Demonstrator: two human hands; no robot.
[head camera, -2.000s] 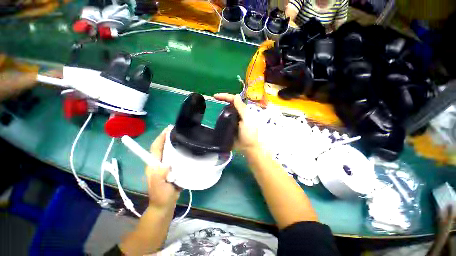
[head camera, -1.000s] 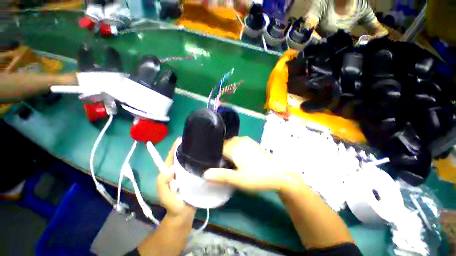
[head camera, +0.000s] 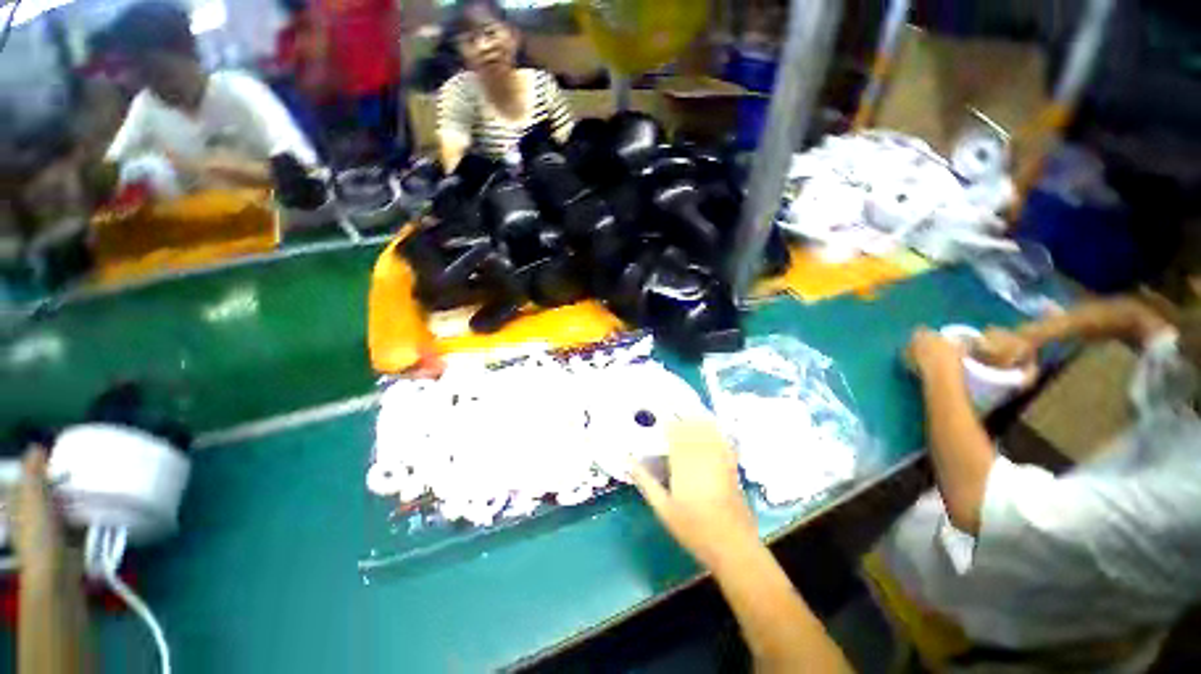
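My right hand (head camera: 705, 494) is over the right edge of a white round housing (head camera: 644, 417) with a dark central hole; its thumb and fingers are apart. The housing lies at the right end of a loose pile of small white parts (head camera: 487, 428) on clear plastic. At the far left, a blurred forearm and hand, seemingly my left hand (head camera: 37, 494), are against a white unit (head camera: 121, 477) with dark upper parts and a white cable hanging down. Whether that hand grips the unit cannot be told.
A heap of black shells (head camera: 580, 224) lies on orange padding (head camera: 393, 310) behind the white parts. A clear bag of white pieces (head camera: 790, 435) is right of my hand. A person at the right holds a white round part (head camera: 988, 375). Other people sit across the green belt (head camera: 250, 329).
The view has turned right. My right hand has left the black-and-white unit and moved to the white housing. A white unit and a hand now show at the far left.
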